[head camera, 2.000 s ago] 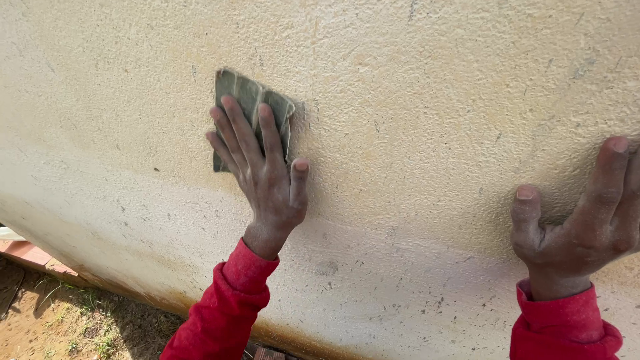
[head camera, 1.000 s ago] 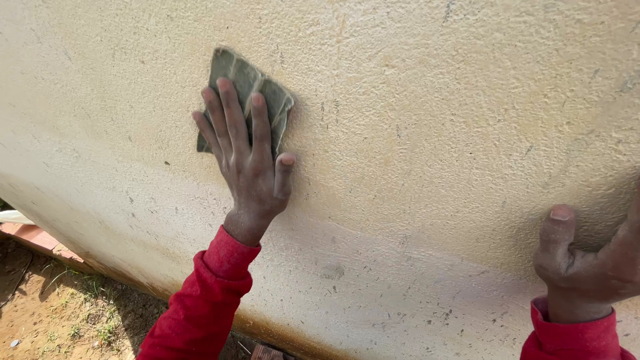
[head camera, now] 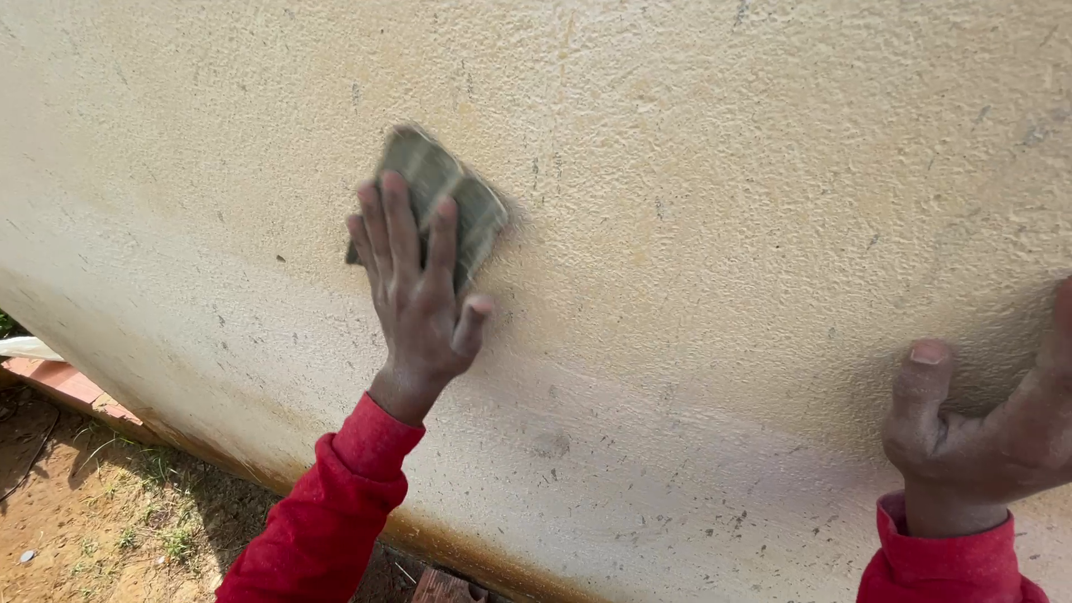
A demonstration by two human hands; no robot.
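My left hand (head camera: 419, 301) lies with its fingers spread over a dark grey-green creased sheet (head camera: 431, 172), perhaps sandpaper, and presses it flat against a textured cream wall (head camera: 670, 209). The sheet sits at a slant and is slightly blurred; its underside is hidden. At the right edge, my right hand (head camera: 971, 427) is raised by the wall with the thumb up and holds nothing that shows. Part of its fingers is outside the view, and whether the palm touches the wall is unclear.
Brown staining (head camera: 469, 553) runs along the wall's lower edge. Sandy ground (head camera: 92, 519) with grass tufts is at the lower left, beside reddish tiles or bricks (head camera: 71, 381) and a whitish item (head camera: 29, 347). A reddish-brown block (head camera: 448, 586) is at the bottom.
My left hand and the sheet have shifted a little over the wall, and the sheet's tilt has changed. My right hand has moved partly out of view on the right.
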